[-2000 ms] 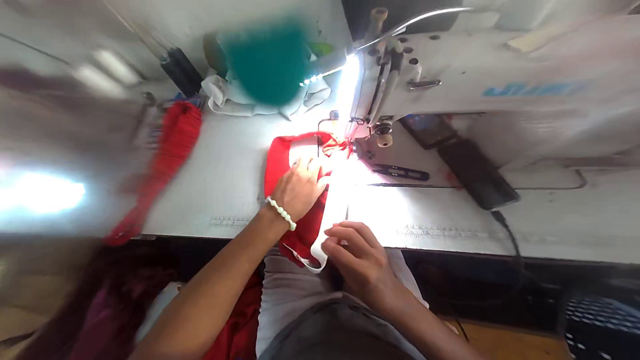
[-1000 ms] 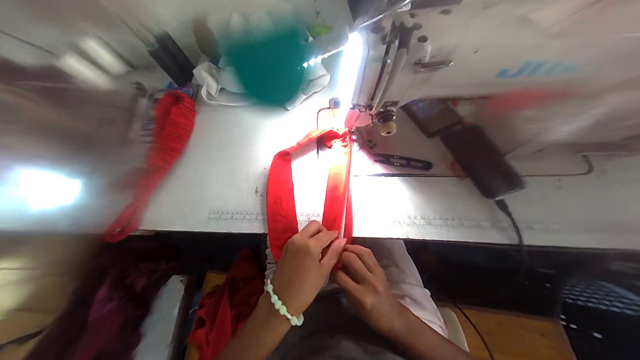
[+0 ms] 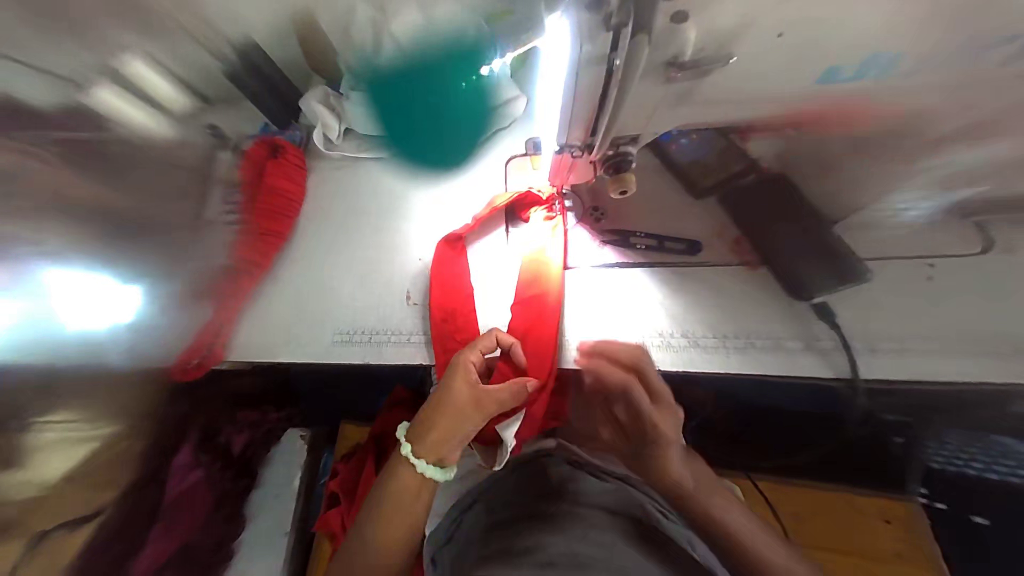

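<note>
A loop of red fabric band [image 3: 454, 288] runs from under the presser foot of the sewing machine [image 3: 572, 164] down past the table's front edge, with a bit of white material showing at its lower end. On the band's lower part rests my left hand [image 3: 472, 396], wearing a pale bracelet, its thumb and forefinger curved against the cloth; whether they pinch it is hard to tell. My right hand [image 3: 632, 396] is blurred, just right of the band and apart from it, fingers bent, holding nothing visible. The lamp's glare washes out the cloth near the needle.
Black thread snips [image 3: 652, 242] lie right of the needle, near a dark phone [image 3: 792, 236] with a cable and another dark device [image 3: 704, 160]. A gathered red strip [image 3: 268, 208] lies at left. White cloth [image 3: 344, 120] is at the back, partly behind a blurred green shape [image 3: 432, 104].
My right hand has come away from the band and moved right. The white strip seen by my hands two seconds ago is now mostly out of sight.
</note>
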